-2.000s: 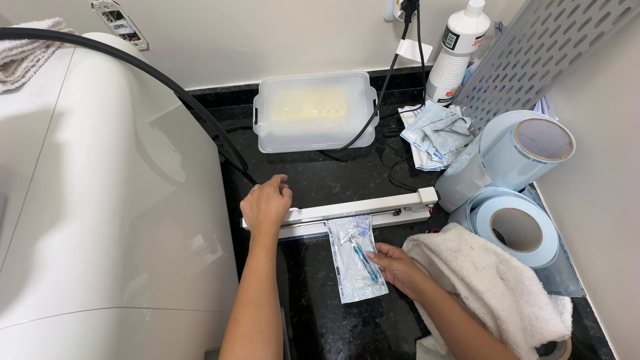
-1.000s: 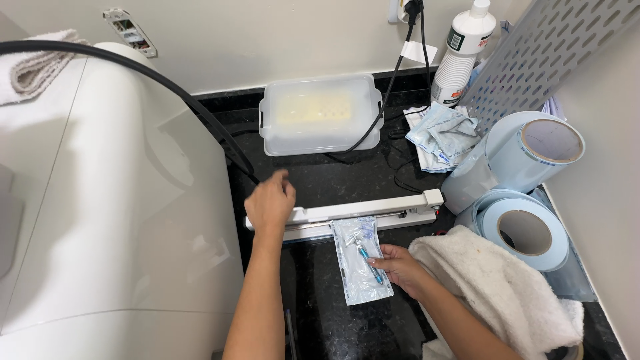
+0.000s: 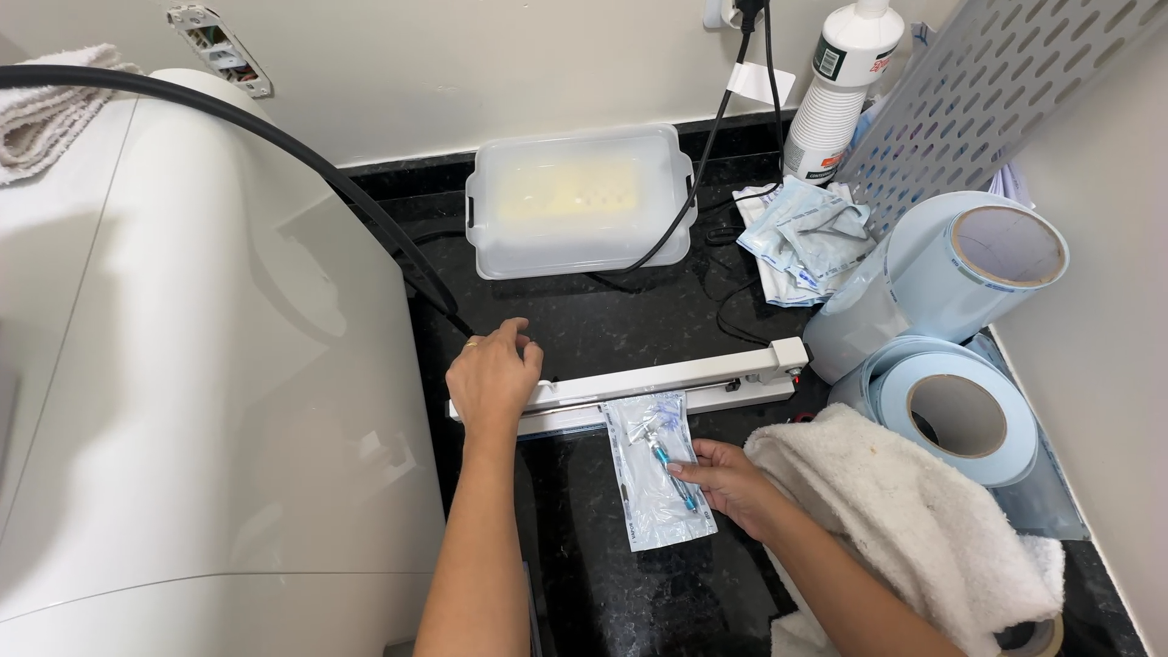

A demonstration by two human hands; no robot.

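A white impulse heat sealer [image 3: 657, 376] lies across the black speckled stone counter. My left hand [image 3: 494, 374] rests on the left end of its arm, fingers bent and a ring on one finger; what lies under the palm is hidden. The top edge of a clear-fronted sterilization pouch [image 3: 643, 502] is at the sealer's jaws, and the rest hangs toward me. Inside the pouch shows a metal instrument with a blue handle [image 3: 671, 470]. My right hand [image 3: 730, 479] pinches the pouch's right edge between thumb and fingers.
A lidded plastic box [image 3: 579, 201] stands at the back, near black cables [image 3: 707, 146] and a white bottle [image 3: 835, 91]. Loose pouches [image 3: 808, 237], pouch rolls [image 3: 1022, 411] and a white towel [image 3: 903, 511] are at the right. A large white appliance [image 3: 228, 365] fills the left, below a black hose [image 3: 301, 151].
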